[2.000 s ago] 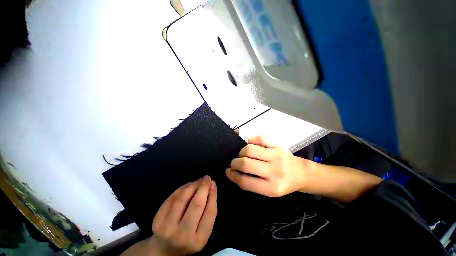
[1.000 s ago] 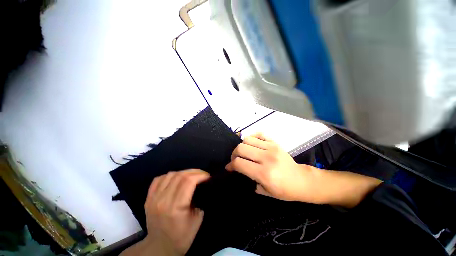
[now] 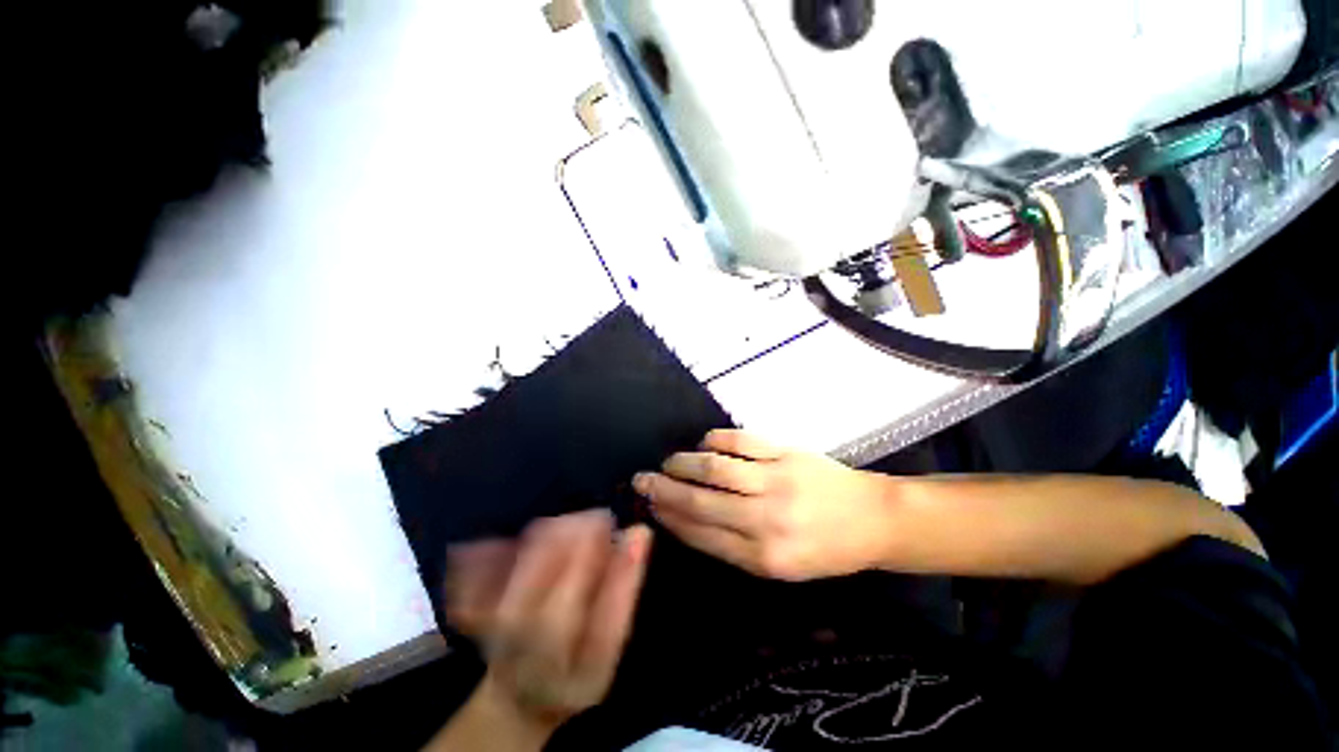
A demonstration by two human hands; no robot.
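Note:
A black cloth panel (image 3: 543,426) lies on the white table near its front edge, with frayed threads along its upper left edge. My right hand (image 3: 771,507) is at the panel's right side, its fingertips closed on the cloth edge. My left hand (image 3: 551,610) is blurred over the panel's lower part, its fingertips close to those of my right hand. Whether it grips the cloth is unclear. The cloth's lower part merges with my dark shirt, so its lower edge is hidden.
The white sewing machine head (image 3: 793,132) stands above the table (image 3: 265,382), with a dark curved strap (image 3: 940,353) below its end. A tan strip (image 3: 918,279) and red loop handles (image 3: 999,235) lie near the strap. A dark heap (image 3: 147,132) is beyond the table at upper left.
The view has swung, so the machine's end, strap and red handles now show. The panel stays on the table under my hands. My left hand has shifted and opened from its curled pose.

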